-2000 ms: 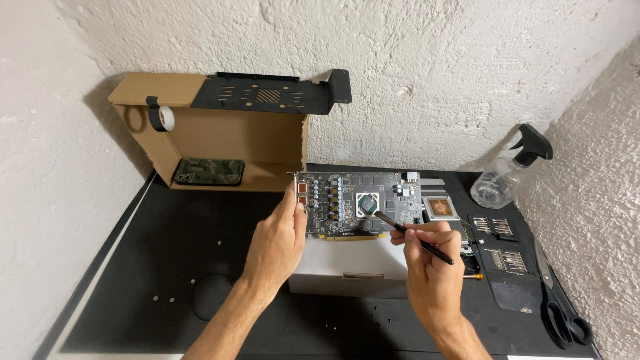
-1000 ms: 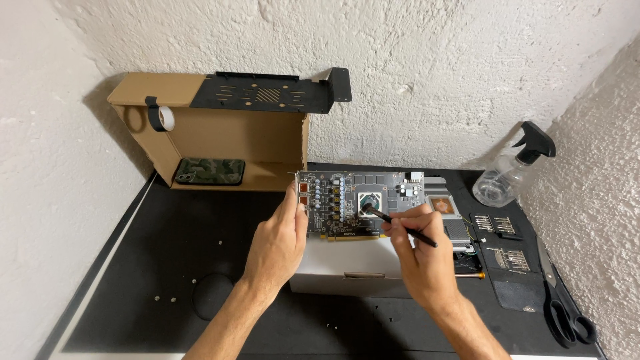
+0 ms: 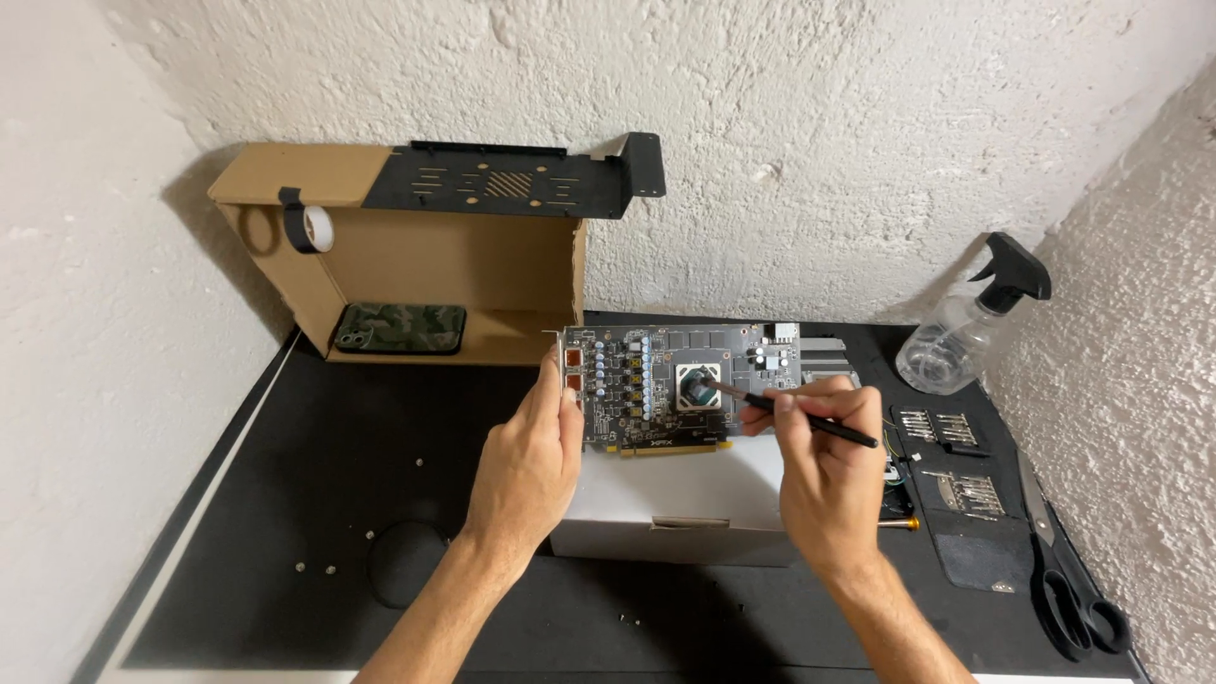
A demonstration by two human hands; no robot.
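My left hand (image 3: 527, 465) grips the bracket edge of a bare XFX graphics card circuit board (image 3: 622, 432), which is tilted up above a white cardboard box (image 3: 684, 484). In my right hand (image 3: 831, 465) is a slim black-handled brush (image 3: 822, 425), held like a pen. Its bristles are at the GPU chip (image 3: 698, 387) in the middle of the board. A gold edge connector runs along the board's lower side. Behind the board and my right hand, a grey metal heatsink (image 3: 825, 353) is partly hidden.
An open cardboard box (image 3: 446, 256) at the back left holds a camouflage-cased phone (image 3: 402, 328); a black backplate (image 3: 503, 182) lies on top, with a tape roll (image 3: 309, 228) hanging beside it. On the right are a spray bottle (image 3: 950, 347), screwdriver bits (image 3: 974, 496) and scissors (image 3: 1059, 579). Loose screws (image 3: 331, 570) lie left.
The brush tip and my right hand have shifted slightly over the chip area between frames. My left hand has kept its hold on the board.
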